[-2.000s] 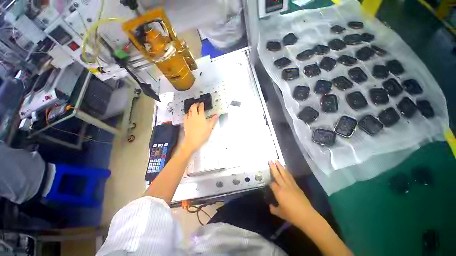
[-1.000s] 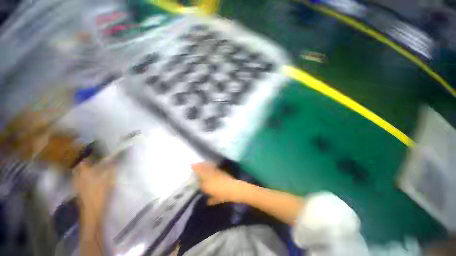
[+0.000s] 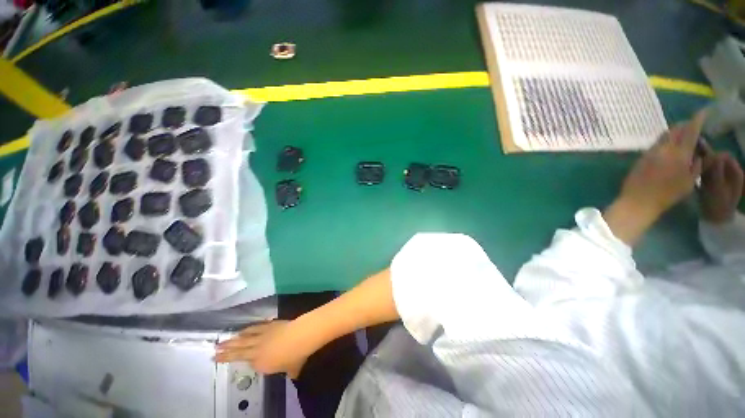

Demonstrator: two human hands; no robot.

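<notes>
My right hand [image 3: 265, 347] lies flat and empty on the front corner of the white machine table [image 3: 106, 363], beside a round button [image 3: 243, 381]. My left hand is out of the picture. Rows of small black housings [image 3: 155, 203] lie on a translucent white sheet [image 3: 256, 245] beyond the table. More black housings [image 3: 370, 173] lie loose on the green bench [image 3: 343, 237], two of them side by side. A small dark piece [image 3: 106, 383] is on the machine table.
A neighbouring worker's two hands [image 3: 666, 171] are at the right, close together; what they hold is unclear. A white small-parts board [image 3: 572, 49] with a tan edge stands at the back right. A yellow line [image 3: 368, 86] crosses the bench, with a small metal part [image 3: 283, 51] beyond it.
The view has swung right, so the dispensing head, pendant and my left hand have left the picture. The board and neighbouring worker have come in. My right hand still rests at the table's edge.
</notes>
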